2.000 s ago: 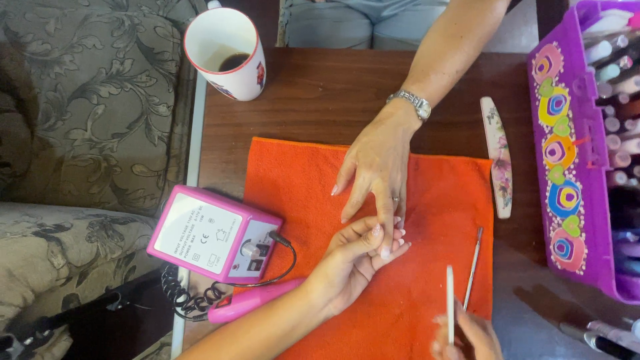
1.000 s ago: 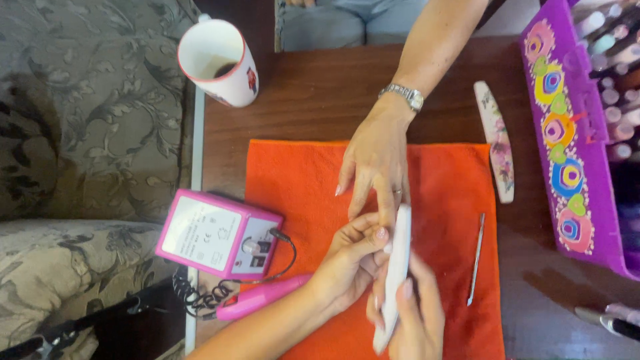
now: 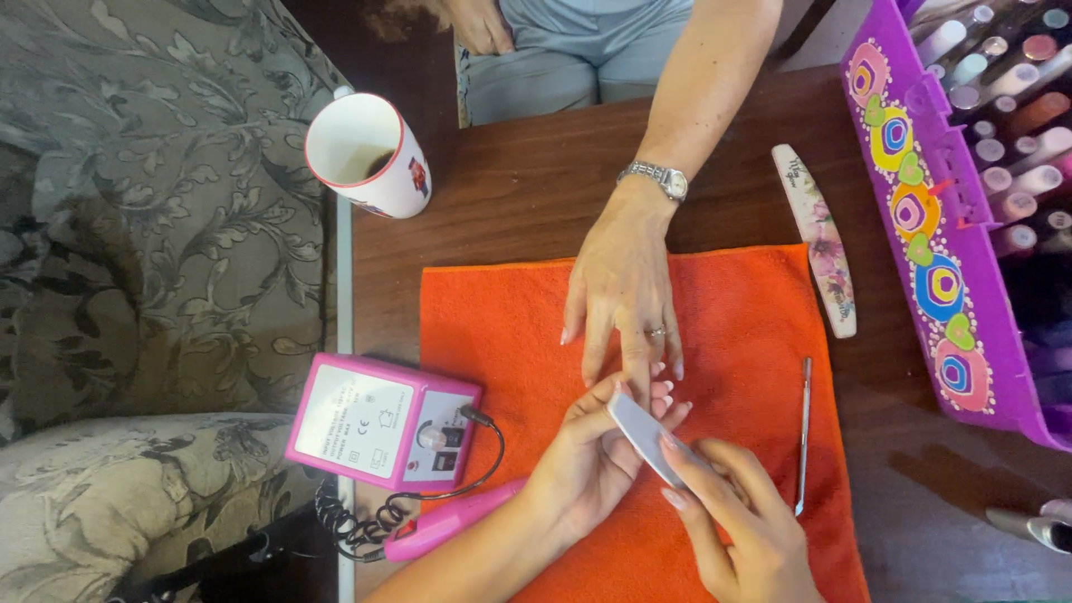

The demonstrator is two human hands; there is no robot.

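Observation:
My left hand [image 3: 599, 456], palm up over the orange towel [image 3: 502, 327], holds a finger of the other person's hand [image 3: 624, 285]. That hand reaches in from the top, palm down, with a ring and a metal wristwatch [image 3: 657, 180]. My right hand [image 3: 737, 519] grips a white nail file [image 3: 645, 440] between thumb and fingers. The file's far end lies at the held fingertip; whether it touches the nail cannot be told. A thin metal manicure tool [image 3: 804, 435] rests on the towel's right side.
A floral nail file [image 3: 816, 243] lies right of the towel. A purple basket [image 3: 913, 218] of bottles stands at far right. At left are a mug [image 3: 394, 159] with dark liquid, a pink nail drill's control box [image 3: 377, 423], its coiled cord and its pink handpiece [image 3: 456, 519].
The white file in my right hand has moved from near the towel's lower right up to the held finger, and now tilts up-left. My left hand has kept its hold on the finger.

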